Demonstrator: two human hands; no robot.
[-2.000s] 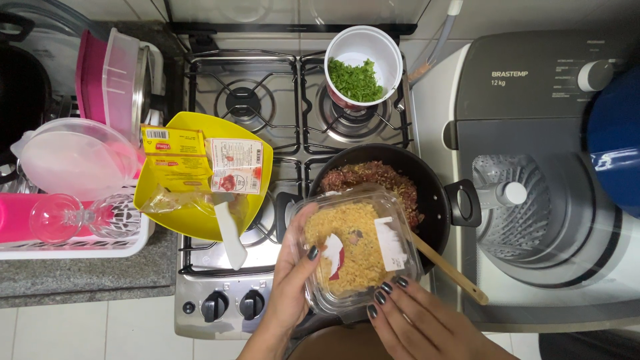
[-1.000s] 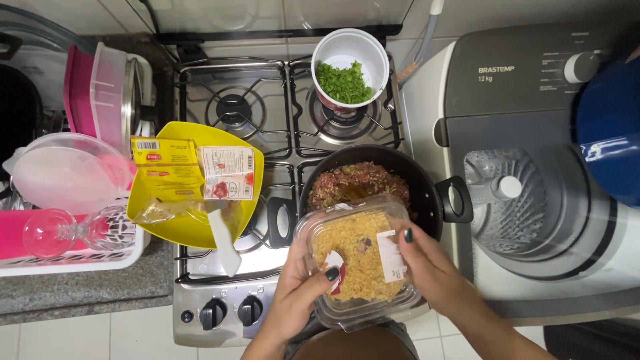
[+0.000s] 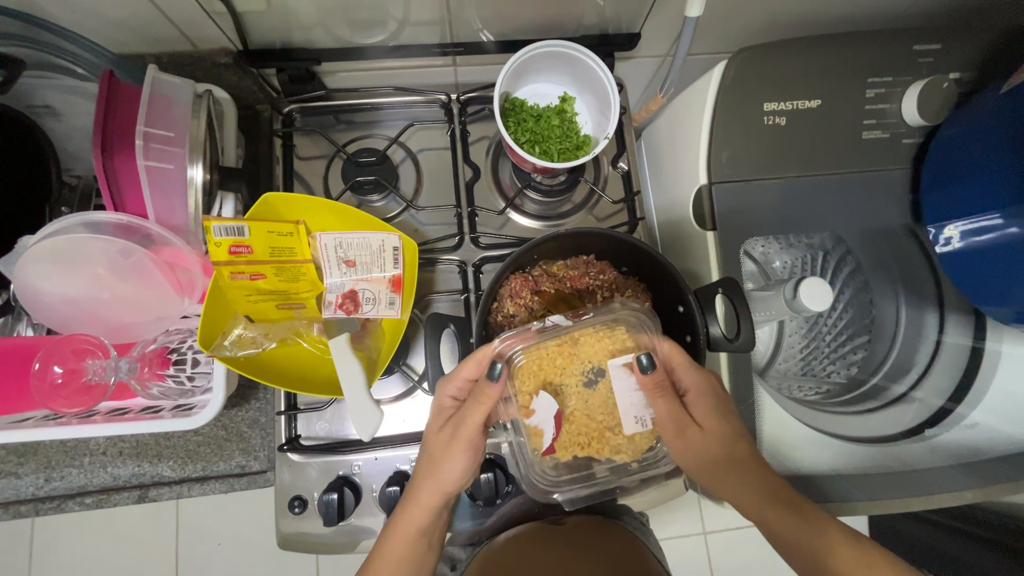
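A clear plastic clamshell container (image 3: 584,400) of yellowish crumbly food is held level by both my hands, over the front edge of a black pan. My left hand (image 3: 464,420) grips its left side, and my right hand (image 3: 696,408) its right side, thumb by the white label. Behind it, the black two-handled pan (image 3: 664,272) holds ground meat (image 3: 592,276) with pale bits; part of a wooden utensil shows in the meat. A white tub (image 3: 596,80) with chopped greens (image 3: 548,128) stands on the back right burner. Whether the lid is fastened I cannot tell.
Left on the stove (image 3: 372,432), a yellow bowl (image 3: 304,376) holds opened packets (image 3: 264,268) and a white-handled knife (image 3: 354,384). A dish rack (image 3: 152,424) with plastic containers and a glass goblet (image 3: 76,372) is farther left. A washing machine (image 3: 800,200) stands at the right, beside a blue object (image 3: 980,192).
My right hand has moved from the container's front right corner to grip its right side. The wooden handle that stuck out at the pan's right is no longer seen there.
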